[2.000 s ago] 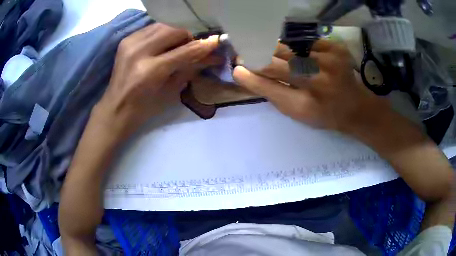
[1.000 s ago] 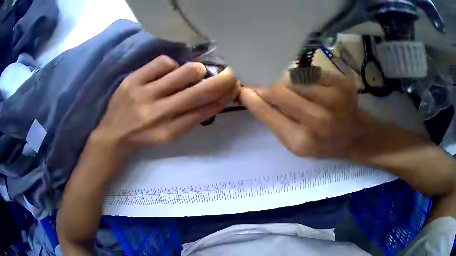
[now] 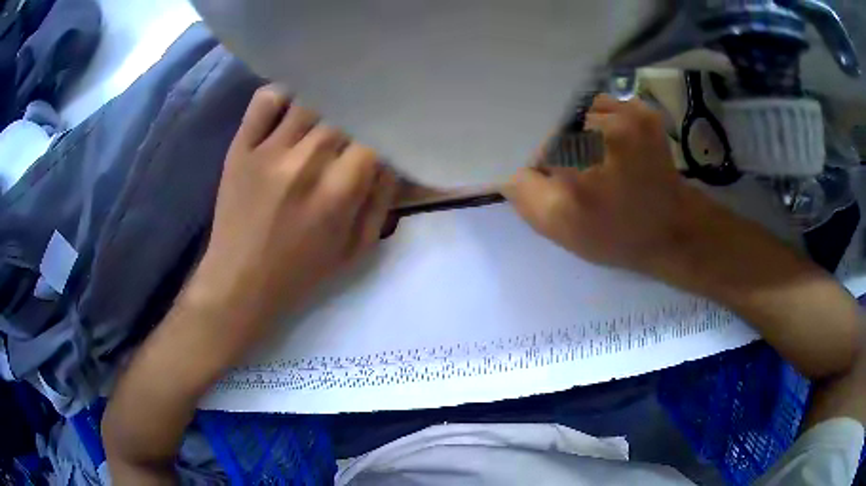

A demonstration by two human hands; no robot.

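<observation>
The white sewing machine head (image 3: 427,85) fills the upper middle and hides the needle area. My left hand (image 3: 294,190) lies left of the head with fingers curled, over the edge of the grey garment (image 3: 142,152); what its fingertips hold is hidden. My right hand (image 3: 608,195) is right of the head, its fingers bent behind a ridged knob; its fingertips are partly hidden. The dark edge of the bed cover (image 3: 451,203) shows between my hands. A small pale label (image 3: 58,263) is on the garment at left.
Black-handled scissors (image 3: 707,142) lie right of my right hand, behind a ridged white dial (image 3: 781,136). Ruler marks (image 3: 475,356) run along the near table edge. Blue mesh crates (image 3: 736,413) stand below the table. Clear plastic is at the far right.
My hands have moved apart from near-touching fingertips, the left one leftwards. The pale piece seen between them earlier is out of sight. The machine head covers more of the view.
</observation>
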